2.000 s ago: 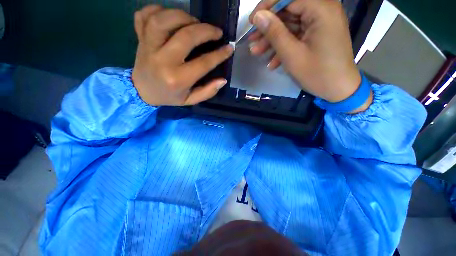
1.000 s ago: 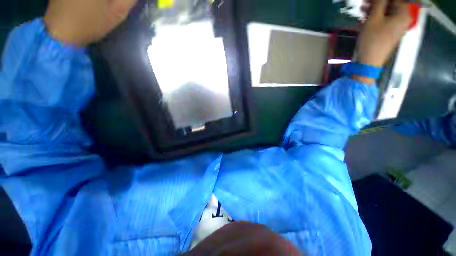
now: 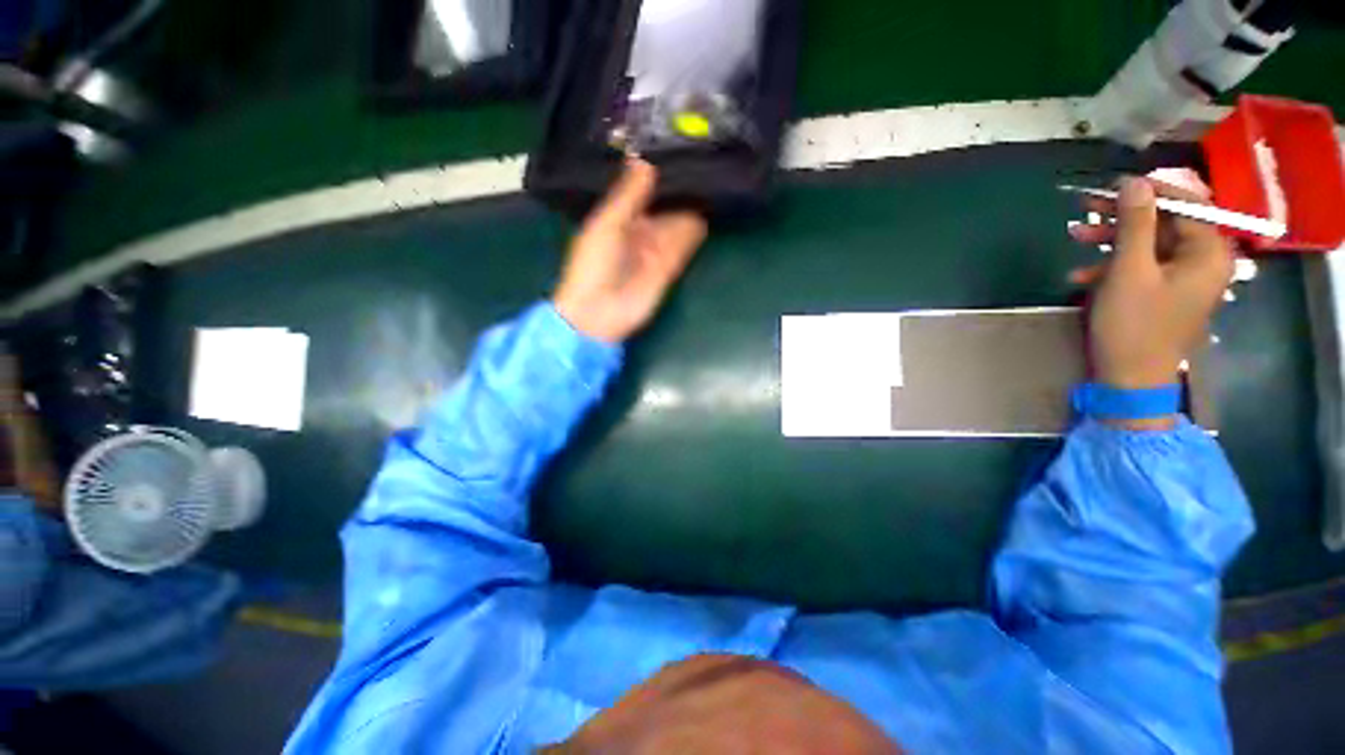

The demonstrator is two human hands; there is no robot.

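My left hand (image 3: pixel 627 258) touches the near edge of a black holding tray (image 3: pixel 659 188) that lies across the pale edge strip at the top centre. A tablet unit sits in the tray, with its silvery battery (image 3: pixel 693 52) and a yellow label (image 3: pixel 692 126) showing. My right hand (image 3: pixel 1158 273), with a blue wrist strap (image 3: pixel 1128 400), holds the tweezers (image 3: pixel 1180 208) beside the red parts bin (image 3: pixel 1280 174). Small white pads lie around the fingers. Whether the tweezer tips hold a piece cannot be told.
An adhesive pad sheet (image 3: pixel 988 372) with a bare white end lies on the bench mat (image 3: pixel 664 443). White paper (image 3: pixel 248 378) and a small fan (image 3: pixel 143 499) are at left. Another tray (image 3: pixel 387 56) lies on the green belt beyond the edge strip (image 3: pixel 398 192). A person's blue sleeve (image 3: pixel 89 612) shows far left.
The tray with the tablet has moved away from my body onto the edge strip, with my left hand at its near edge. My right hand has moved from the tablet to beside the red bin.
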